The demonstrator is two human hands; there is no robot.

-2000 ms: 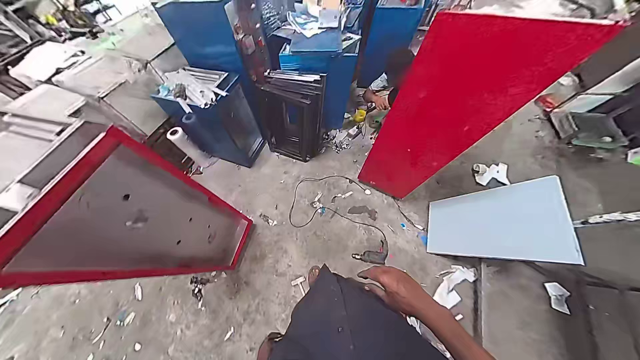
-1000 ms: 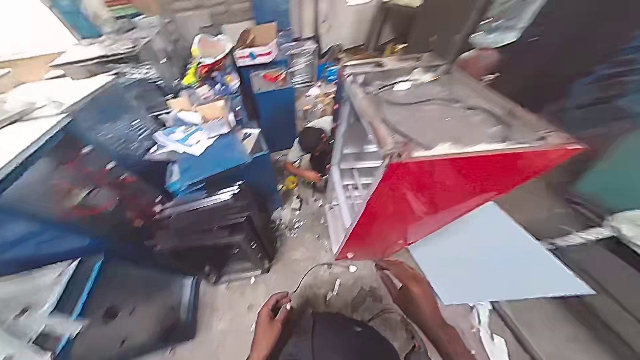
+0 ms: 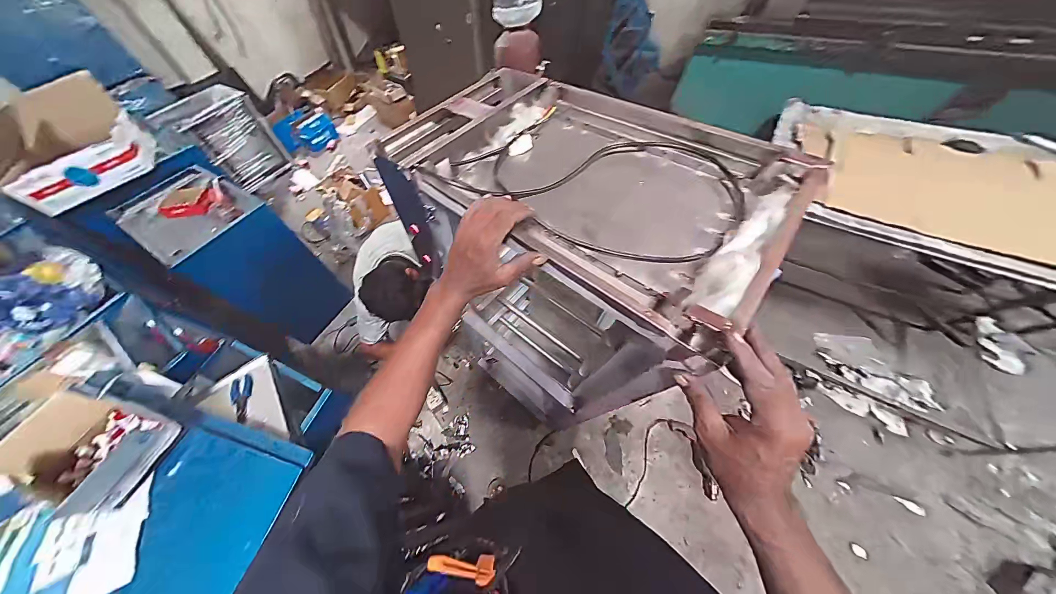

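Observation:
A metal cabinet (image 3: 610, 198) stands before me, its open framed top holding a looped black cable (image 3: 615, 148) and scraps. My left hand (image 3: 487, 247) grips the near top rail, fingers over the edge and thumb along it. My right hand (image 3: 759, 421) is at the near right corner, with its fingertips on the frame. Below the rail the cabinet's open side shows metal rails (image 3: 536, 330) inside. A dark panel (image 3: 404, 206) stands at its left side.
A person (image 3: 388, 285) crouches left of the cabinet. Blue cabinets (image 3: 264, 264) and a cluttered blue worktop (image 3: 214, 503) line the left. A yellowish panel (image 3: 932, 190) lies on a stand at right. Scraps (image 3: 874, 388) and a cable (image 3: 648, 450) are on the floor. An orange-handled tool (image 3: 462, 569) is at my waist.
Both hands have moved up from near my body onto the cabinet's top frame. The view has turned and come much closer to the cabinet.

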